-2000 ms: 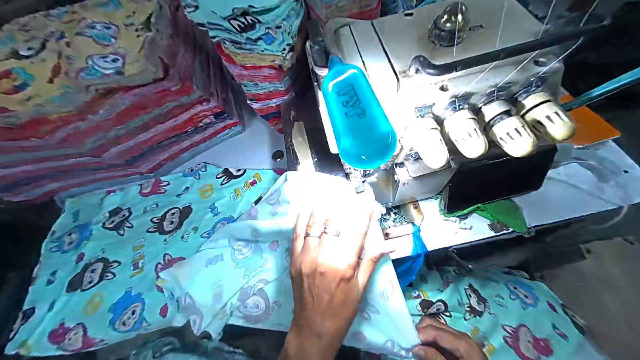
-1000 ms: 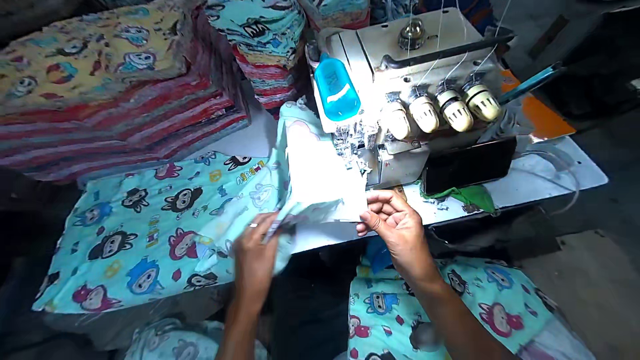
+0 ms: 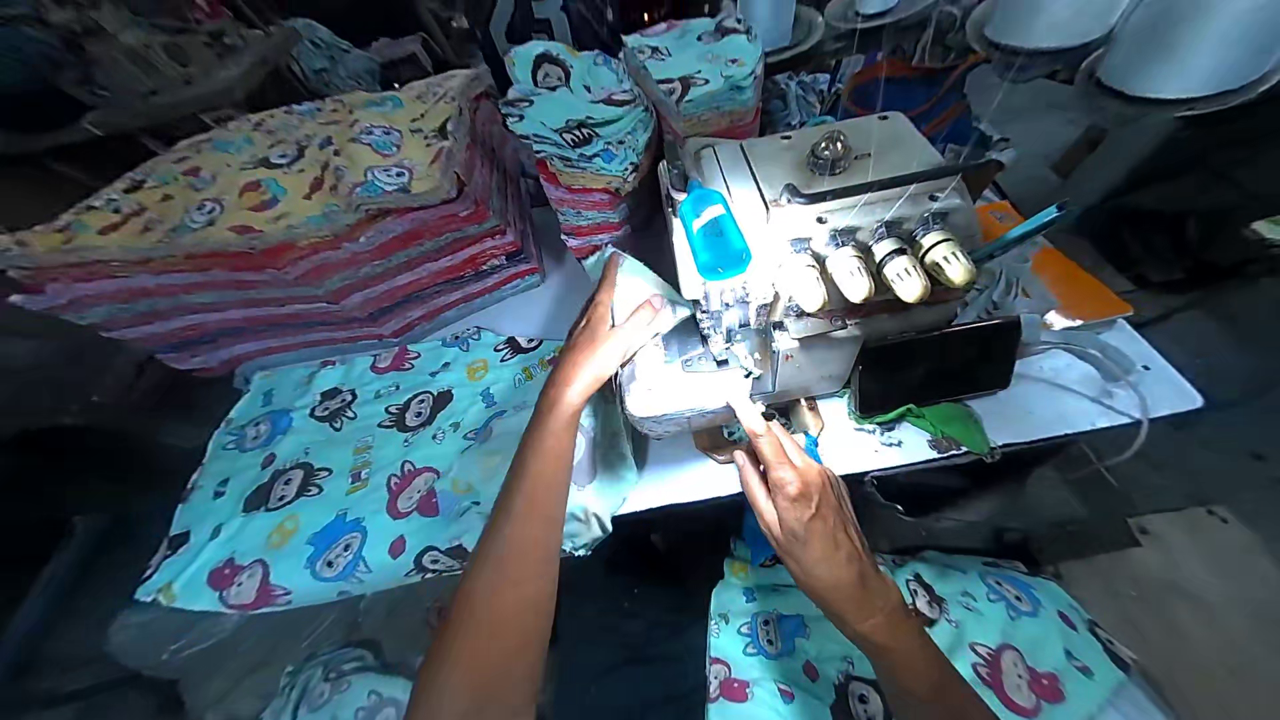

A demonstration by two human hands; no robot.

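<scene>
An overlock sewing machine [image 3: 830, 250] with a blue plastic guard [image 3: 714, 232] and several cream thread tension knobs [image 3: 850, 272] stands on a white table. My left hand [image 3: 612, 335] grips a pale turquoise cloth [image 3: 640, 292], raised left of the needle area; part of that cloth hangs below my left wrist. My right hand [image 3: 790, 480] has its fingers at the front edge of the machine bed, by the presser foot; whether it pinches anything is unclear. Turquoise printed fabric [image 3: 340, 480] lies flat to the left, and another printed piece [image 3: 900, 640] lies below my right forearm.
A large stack of folded cloth [image 3: 300, 220] stands at the left, with narrower stacks [image 3: 590, 130] behind. A dark phone-like slab [image 3: 935, 365] leans against the machine's front, near a green cloth scrap [image 3: 945, 425] and a clear tube [image 3: 1130, 390]. Thread cones [image 3: 1190, 50] stand at the back right.
My left hand has moved up and forward with the cloth, to the left of the needle area. The machine bed, covered by cloth before, now shows. My right hand remains near its front edge.
</scene>
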